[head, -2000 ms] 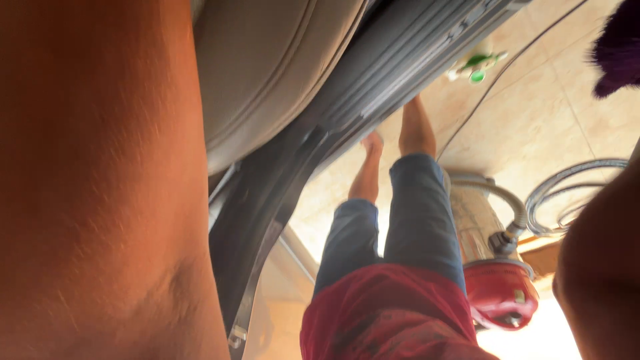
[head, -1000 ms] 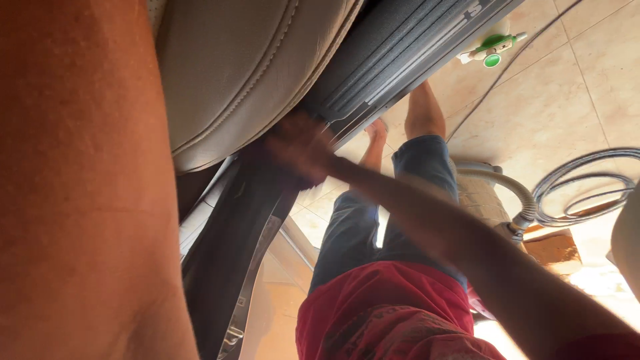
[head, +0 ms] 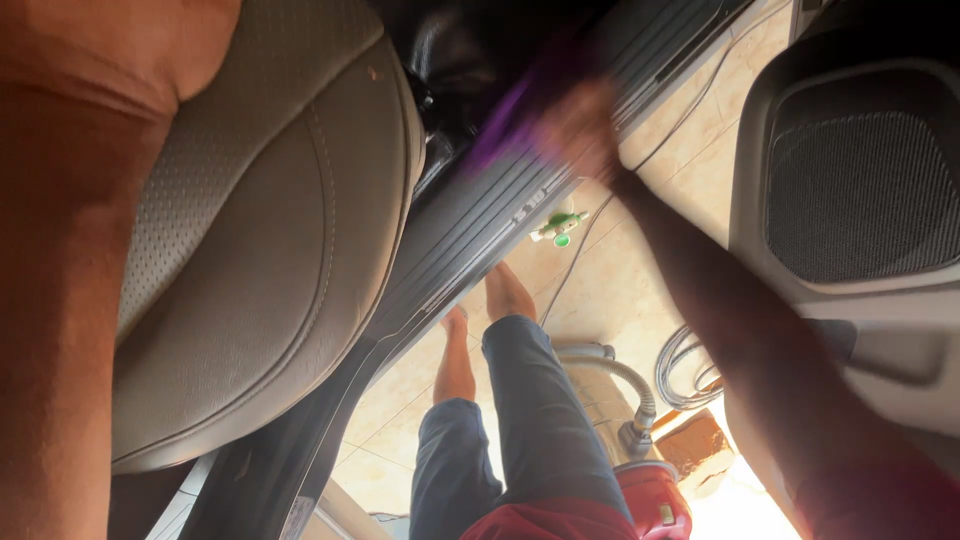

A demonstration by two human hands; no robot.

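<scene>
My right hand [head: 583, 129], blurred by motion, is over the dark ribbed door sill [head: 495, 202] of a car. It holds a purple cloth [head: 514, 124], also blurred, which lies over the upper part of the sill. My left arm fills the left edge of the view, in front of a beige leather car seat [head: 255, 322]; its hand is out of the frame. The seat's stitched side faces the sill.
Beyond the sill, my legs stand on a tiled floor [head: 405, 420]. A bottle with a green spray head [head: 562, 229], a cable, a coiled hose [head: 667, 367] and a red vacuum cleaner [head: 656, 499] with a ribbed hose are nearby. The open door's speaker grille [head: 862, 195] is at right.
My right hand has moved from the lower end of the sill beside the seat up along it. The view has shifted, and the door's speaker panel now shows at right.
</scene>
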